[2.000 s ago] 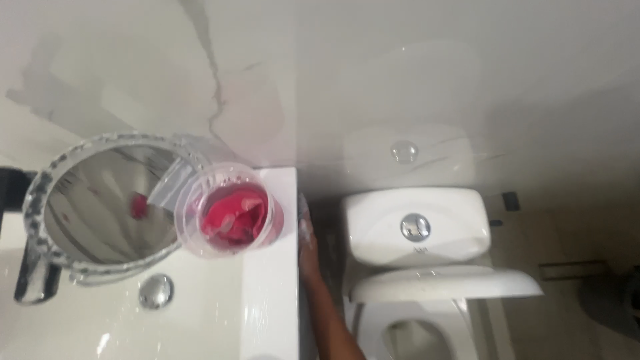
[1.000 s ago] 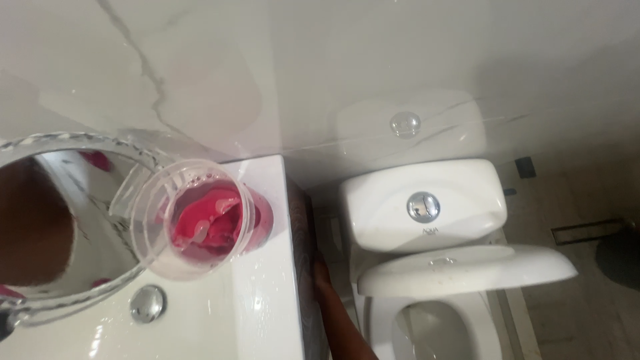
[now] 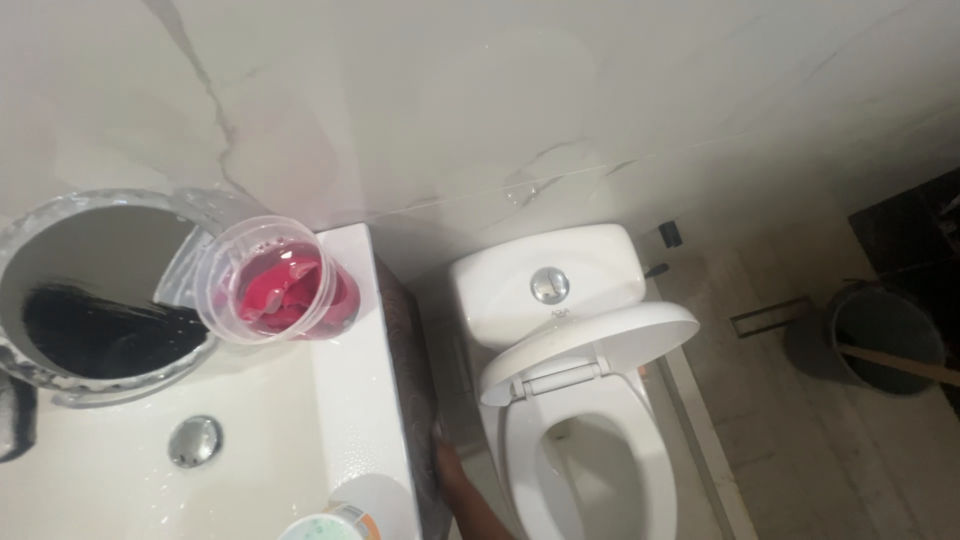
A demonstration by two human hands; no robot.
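Note:
My right hand [image 3: 448, 461] reaches down beside the dark patterned side of the sink cabinet [image 3: 411, 360]; its fingers are mostly hidden there, and whether they hold anything cannot be told. My left hand is out of view. On the back right corner of the white sink [image 3: 352, 330] stands a clear plastic tub [image 3: 274, 277] with red, wet-looking material in it. Left of the tub is a round mirror [image 3: 97, 277] with a faceted clear rim, showing a dark reflection. A cup with greenish foam [image 3: 322, 529] and an orange-and-white label shows at the bottom edge.
A metal drain cap [image 3: 195, 441] sits in the basin, with a dark faucet [image 3: 16, 416] at the left edge. Right of the cabinet stands a white toilet [image 3: 551, 277], its lid [image 3: 592, 349] raised. A grey bucket [image 3: 885, 337] with a wooden stick stands on the floor farther right.
The foam cup has come into view at the bottom edge. A dark shape now fills the mirror's lower part, where a brown one showed a second ago. The view has shifted.

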